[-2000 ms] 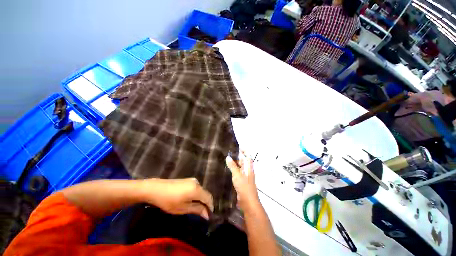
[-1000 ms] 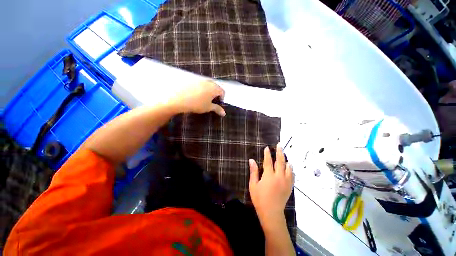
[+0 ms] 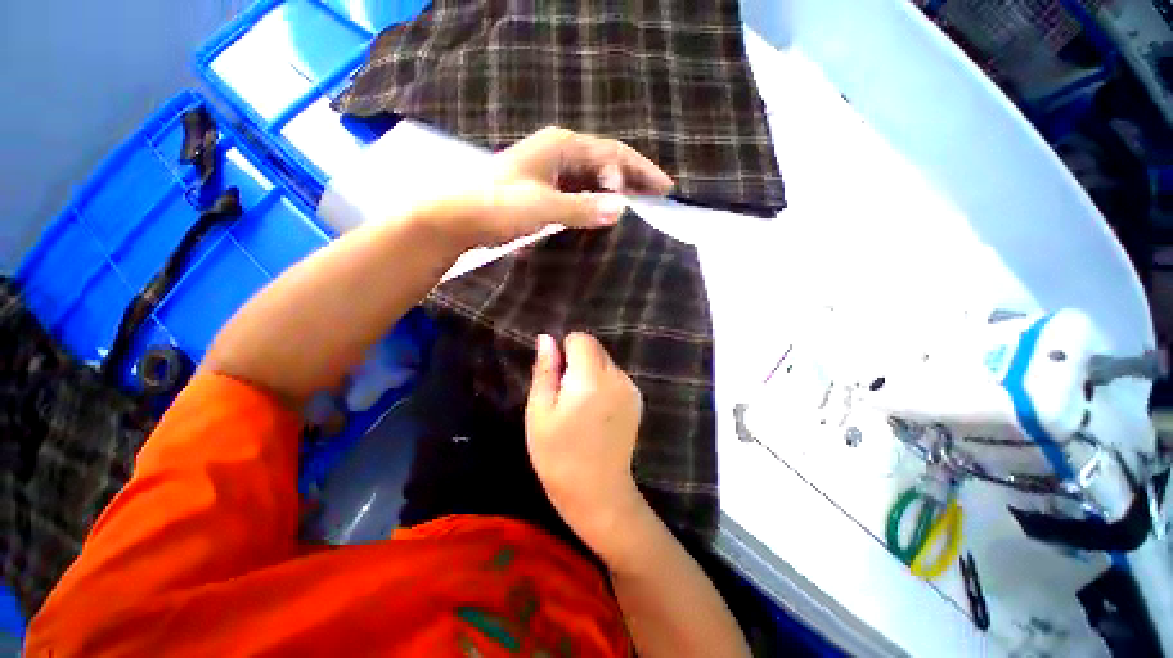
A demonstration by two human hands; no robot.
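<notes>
A dark brown plaid panel [image 3: 663,334] lies over the table's front edge in front of me, its upper edge slightly raised. My left hand [image 3: 572,186] is at this upper edge, thumb and fingers closed at its corner. My right hand [image 3: 585,431] is on the panel's middle, fingers curled and thumb against the forefinger, pinching the cloth. The fingertips' exact grip is partly hidden. More plaid cloth [image 3: 592,90] lies flat farther off, beyond my left hand.
The white sewing machine [image 3: 1029,386] stands at the right, with green and yellow scissors handles [image 3: 942,540] and a slim black tool [image 3: 974,591] beside it. Blue crates [image 3: 245,276] with dark strips are at the left. Dark plaid cloth [image 3: 52,450] hangs at far left.
The panel has come away from the farther cloth and lies near me. My left hand has moved a little away and right; my right hand has moved left and its spread fingers have closed.
</notes>
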